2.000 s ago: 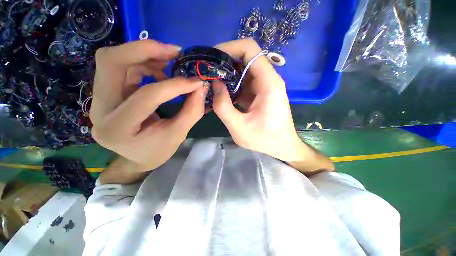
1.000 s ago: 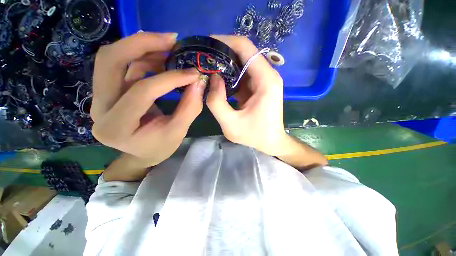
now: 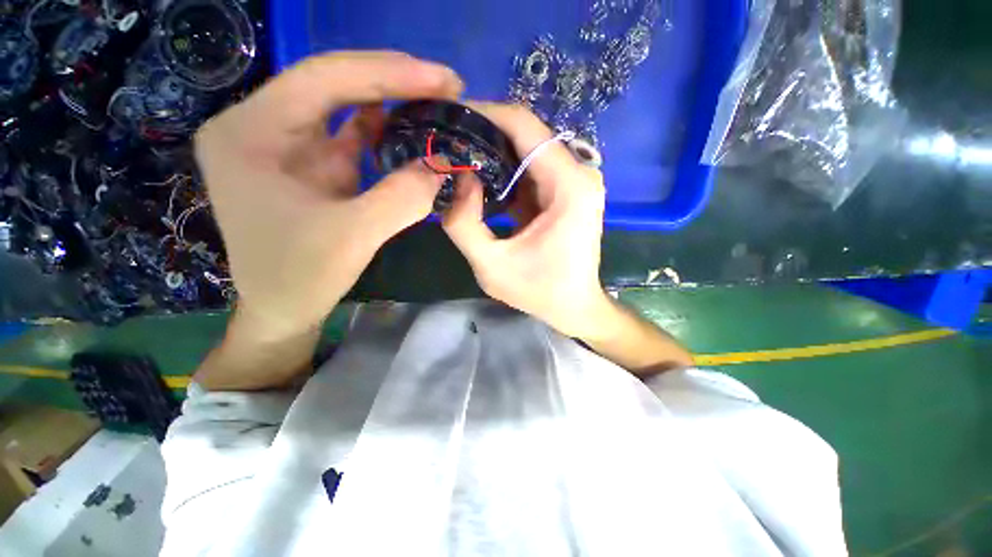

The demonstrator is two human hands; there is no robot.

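A round black housing with a red wire and small metal parts inside is held tilted above the near edge of the blue tray. My left hand grips its left side, with the thumb at the lower front rim and the fingers at the top. My right hand grips its right side, thumb at the lower rim. A white lead with a pale ring at its end trails over my right fingers. Whether a small part is under my thumbs is hidden. Silvery coil springs lie tangled in the blue tray.
A heap of dark wired housings lies left of the tray, with a clear round cover on it. A crinkled clear bag of silvery parts lies right of the tray. A cardboard box stands at the lower left.
My left index finger and thumb no longer pinch in front of the housing; the left hand has turned, its fingers now reaching over the top and its thumb on the lower rim.
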